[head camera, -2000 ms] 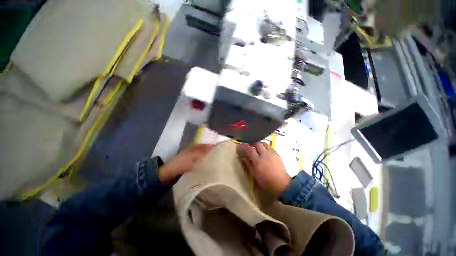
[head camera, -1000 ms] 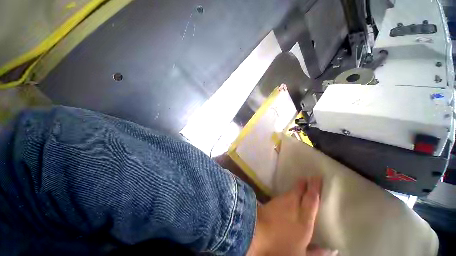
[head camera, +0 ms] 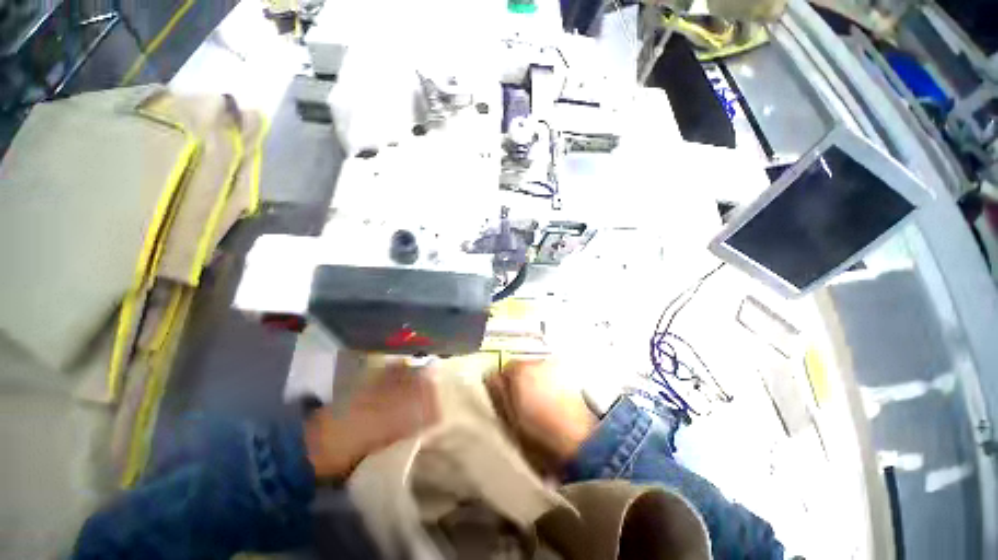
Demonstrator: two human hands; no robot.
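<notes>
A beige cover (head camera: pixel 471 448) with open, tube-like ends lies in front of me, its far end under the head of the white pattern sewing machine (head camera: pixel 399 312). My left hand (head camera: pixel 378 416) is blurred and lies on the cover's left side, just below the machine's dark front cover. My right hand (head camera: pixel 544 407) is at the cover's right side, with its fingertips against the fabric near the machine head. The fingers of both hands are partly hidden or blurred, so their grip is unclear. The clamp and needle area is mostly hidden behind the front cover.
A stack of beige covers (head camera: pixel 88 219) with yellow edges is at the left. Thin cables (head camera: pixel 679 366) lie right of the machine. A tablet-like screen (head camera: pixel 826 213) stands at the right, with grey patches (head camera: pixel 786 399) and a yellow strip below it.
The view has swung back from a close look at the machine's left side. Both hands show again. Against two seconds ago, they are still at the cover, with my left hand nearer the machine's front.
</notes>
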